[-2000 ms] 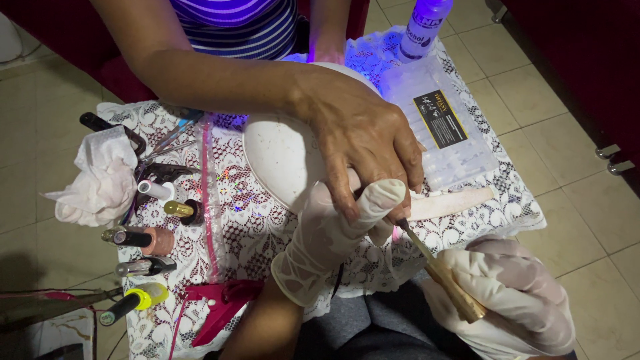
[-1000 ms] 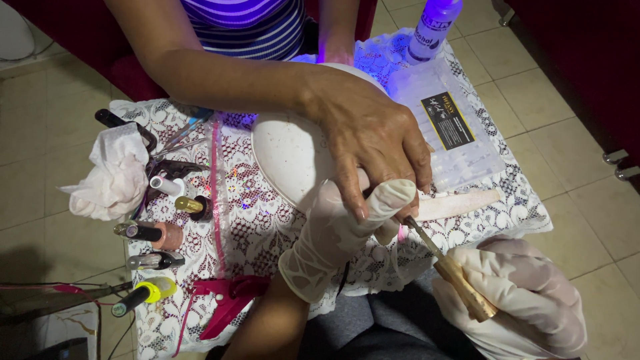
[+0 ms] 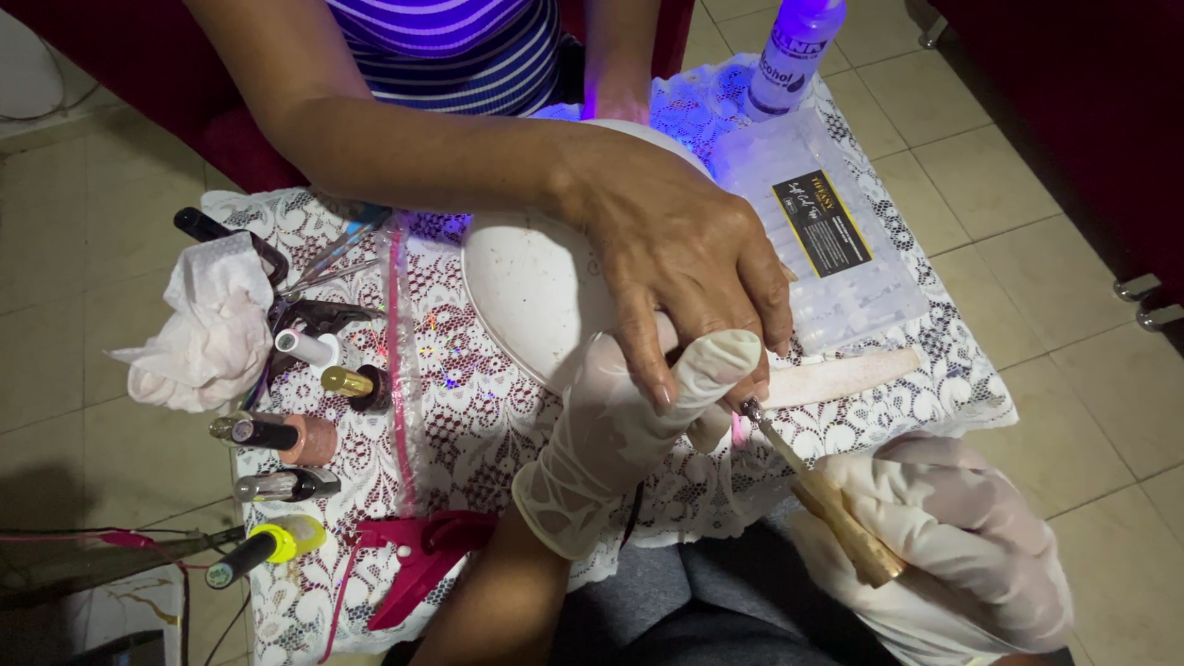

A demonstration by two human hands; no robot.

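My left hand (image 3: 629, 416), in a pale latex glove, grips a finger of another person's hand (image 3: 684, 250), its thumb near the fingertip. My gloved right hand (image 3: 934, 546) holds a nail-polish brush by its gold cap (image 3: 851, 532). The dark tip of the brush (image 3: 758, 412) meets or nearly meets the nail of the held finger. The person's hand rests over a white rounded lamp housing (image 3: 527, 287). A pale nail file (image 3: 846, 377) lies just beyond the brush.
On the lace tablecloth (image 3: 472, 444) stand a clear box of nail tips (image 3: 860, 305) and an alcohol bottle (image 3: 795, 55). At left are a crumpled tissue (image 3: 203, 324), several polish bottles, including a peach one (image 3: 310, 439), and a magenta plastic clamp (image 3: 425, 555). The person's other arm (image 3: 620, 55) is behind.
My right hand keeps the brush at the fingertip, and my left hand keeps its grip. The view has shifted slightly.
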